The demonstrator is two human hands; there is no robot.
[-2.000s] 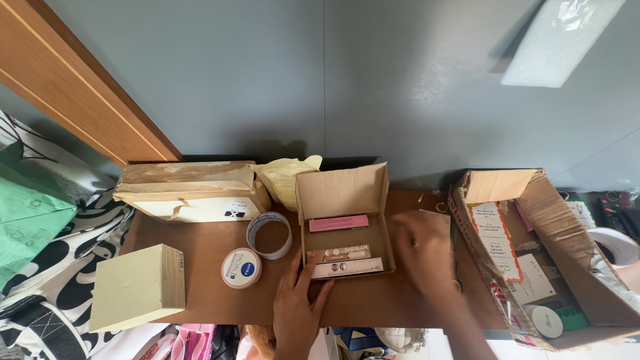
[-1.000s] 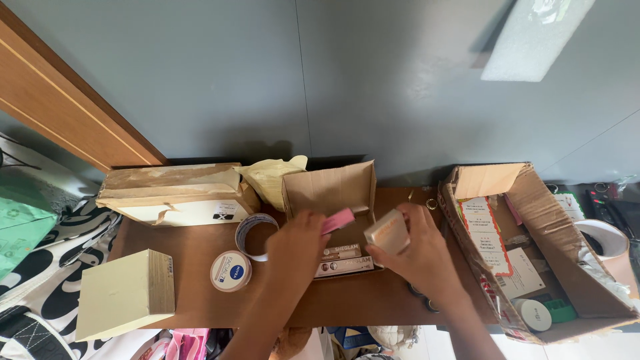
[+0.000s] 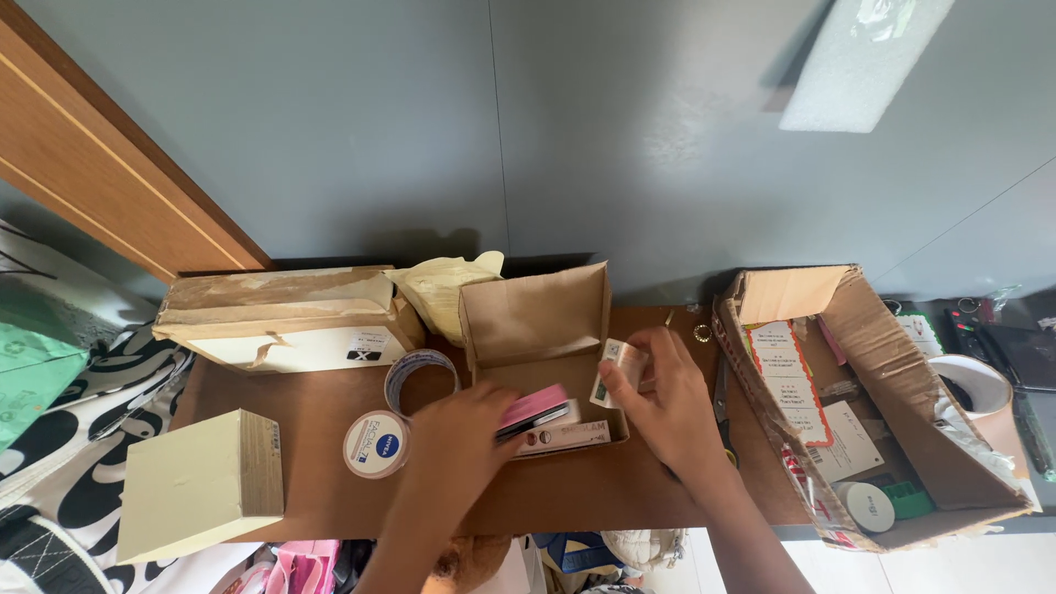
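Note:
A small cardboard box [image 3: 536, 318] with its lid up stands on the brown shelf. My left hand [image 3: 470, 437] holds a slim pink box [image 3: 535, 406] over its lower left part. In my right hand [image 3: 672, 396] is a small white carton [image 3: 617, 373] with print on it, at the box's right edge. A slim printed cosmetics carton [image 3: 568, 436] lies along the near side inside the box, with a pale item partly hidden behind the pink one. Left of my left hand are a round Nivea tub [image 3: 376, 444] and a roll of tape [image 3: 421, 384].
At the left are a pale block-shaped box [image 3: 190, 487] and a worn cardboard box [image 3: 280, 318]. A crumpled yellowish wrapper [image 3: 445, 285] leans beside the small box. Scissors [image 3: 723, 412] lie near a large open carton [image 3: 924, 371] of cards and small items at the right.
My left hand has taken hold of the pink box, which lay inside the small box two seconds ago. My right hand, earlier right of the box, now holds a small carton near its edge.

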